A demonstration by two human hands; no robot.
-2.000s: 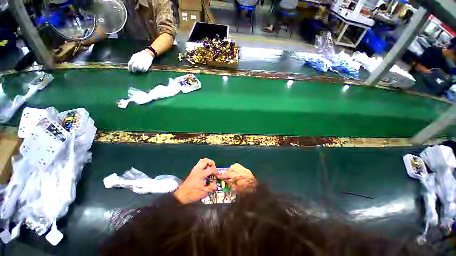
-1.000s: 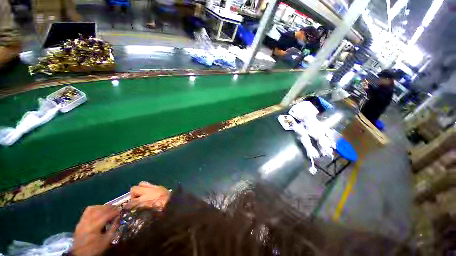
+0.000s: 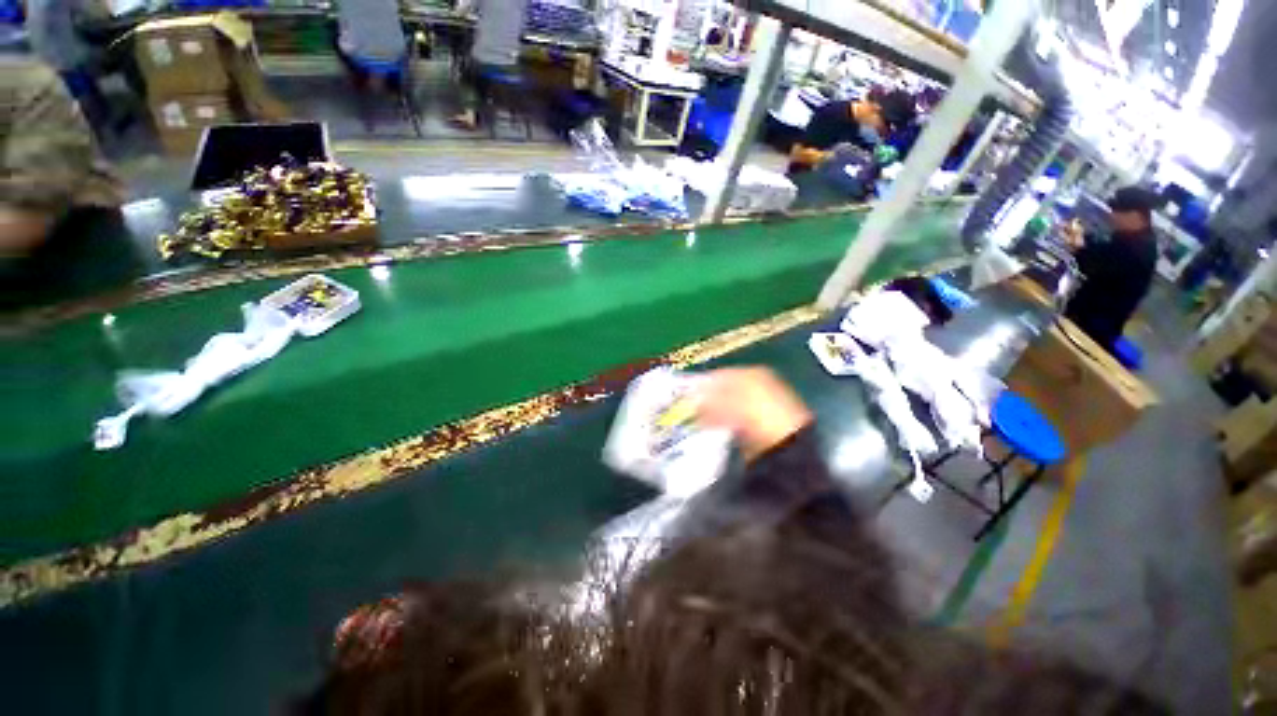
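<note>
My right hand (image 3: 758, 409) is blurred and grips a white power strip housing (image 3: 647, 431) by its right side, above the dark green bench near the belt rail. Some yellow shows inside the housing. A clear plastic bag with a white cord (image 3: 637, 526) trails down from it toward my hair, which hides its lower part. My left hand is not in view. Another open housing (image 3: 317, 304) with a bagged cord lies on the green belt.
A worn rail (image 3: 420, 445) edges the conveyor belt (image 3: 462, 346). White housings with bagged cords (image 3: 920, 358) lie at the bench's right end, near a blue stool (image 3: 1027, 427) and a cardboard box (image 3: 1078, 381). A brass parts heap (image 3: 280, 207) is across the belt. People stand beyond.
The view has turned right. The housing was held low between both hands; now my right hand alone holds it, raised and farther right. My left hand has left the view.
</note>
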